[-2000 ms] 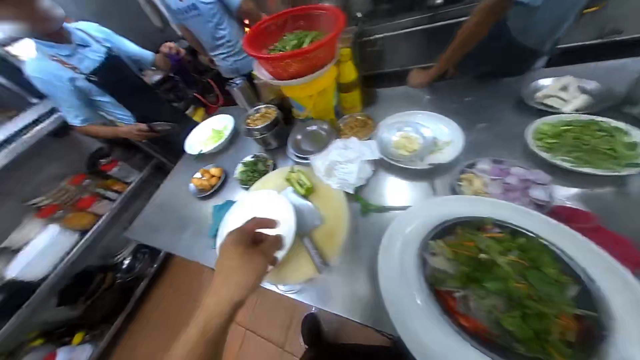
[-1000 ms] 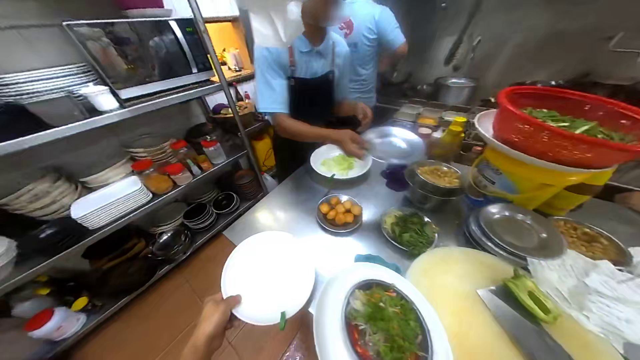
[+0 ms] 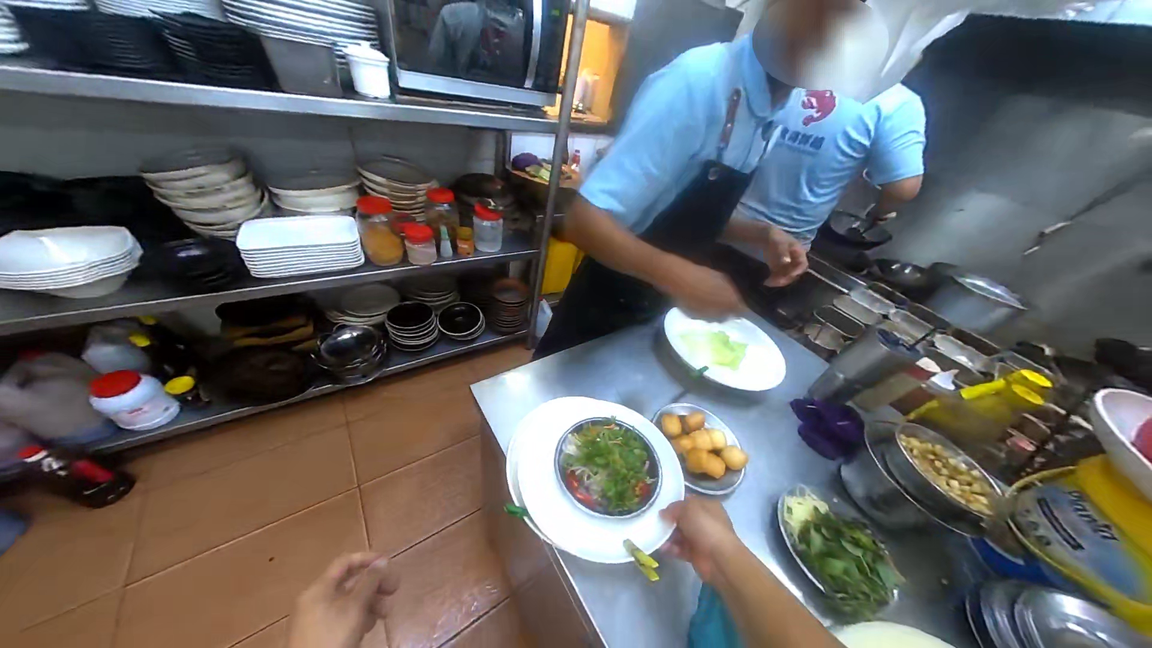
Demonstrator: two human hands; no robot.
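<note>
My right hand [image 3: 706,540] grips the right rim of a white plate [image 3: 531,504] that bears a metal bowl of mixed salad with green herbs [image 3: 610,468]. A second white plate lies under it, at the steel table's corner. A green vegetable piece [image 3: 642,558] sits at the lower rim. Off the table to the left, over the floor, my left hand [image 3: 346,598] is held with its fingers partly curled and nothing in them. Beyond the plates are a small dish of fried balls [image 3: 704,448] and an oval white plate with lettuce [image 3: 725,351].
A person in a blue shirt and dark apron [image 3: 688,171] leans over the lettuce plate, another person behind. At right stand a dish of green herbs [image 3: 841,553], a bowl of peanuts [image 3: 949,472] and a yellow bucket [image 3: 1080,531]. Steel shelves [image 3: 270,288] with dishes and jars line the left.
The view has swung left. The salad plate now lies over another white plate at the table corner. My left hand, which held a white plate one second ago, is now free of it.
</note>
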